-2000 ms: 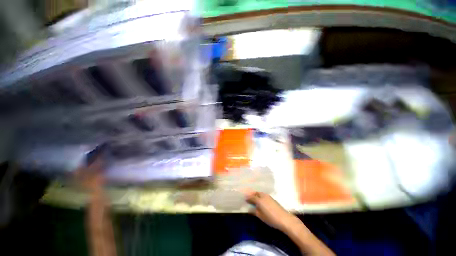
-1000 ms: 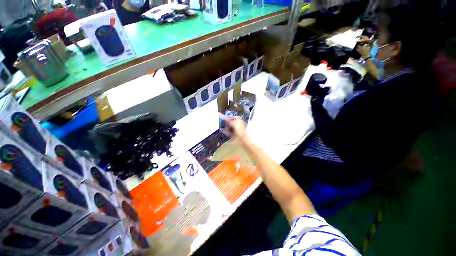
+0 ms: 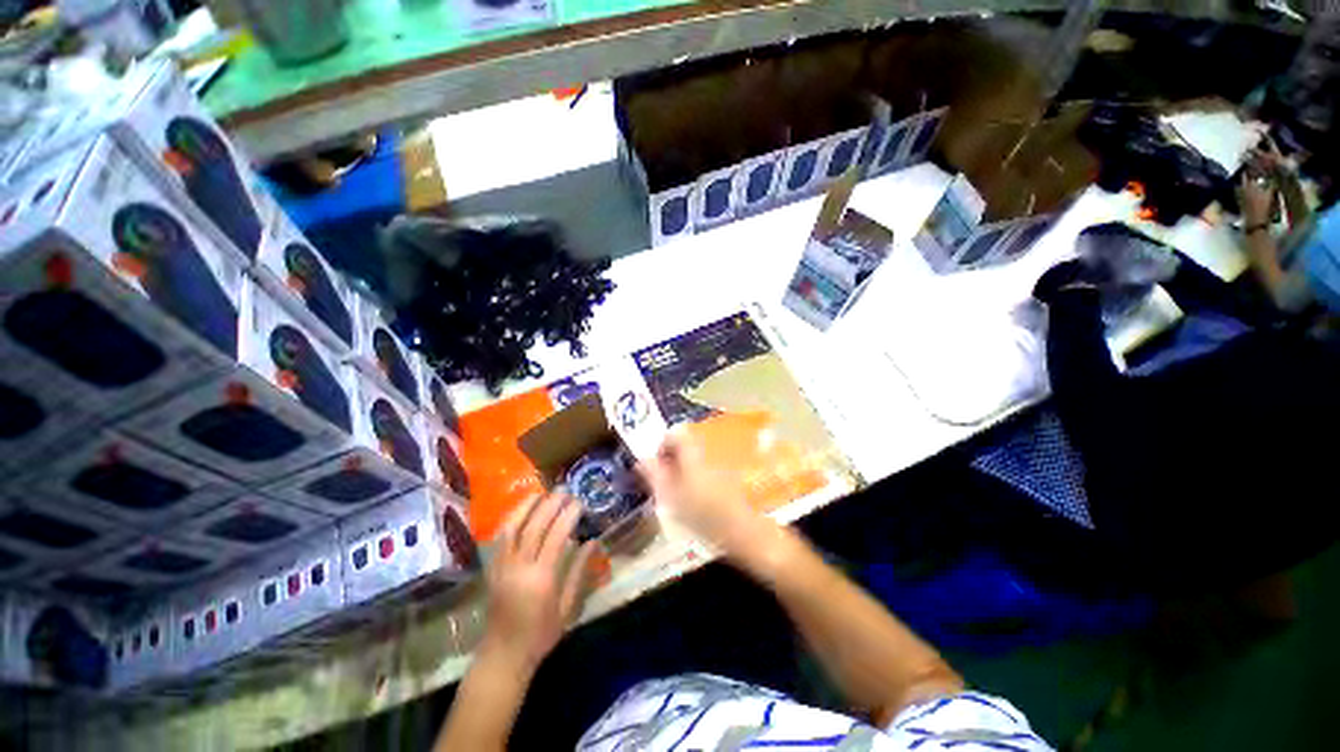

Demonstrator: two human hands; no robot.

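An open retail box (image 3: 628, 532) stands on the bench in front of me, with a brown flap (image 3: 567, 436) raised at its back. A dark round-ended item (image 3: 598, 485) under clear wrap shows inside it. My left hand (image 3: 535, 566) is at the box's left side, fingers against its edge. My right hand (image 3: 697, 492) is at its right side, slightly blurred. Both hands appear to hold the box between them; exact fingertip contact on the right is unclear.
A tall stack of finished boxes (image 3: 221, 426) stands at left. A black cable pile (image 3: 500, 301) lies behind. An orange sheet (image 3: 492, 441) and black printed sheet (image 3: 705, 367) lie on the bench. One open box (image 3: 838, 268) stands beyond. A black-clad worker (image 3: 1176, 426) is at right.
My right hand has drawn back from the open boxes, and a box now stands before me. My left hand has come into view. The camera view has shifted.
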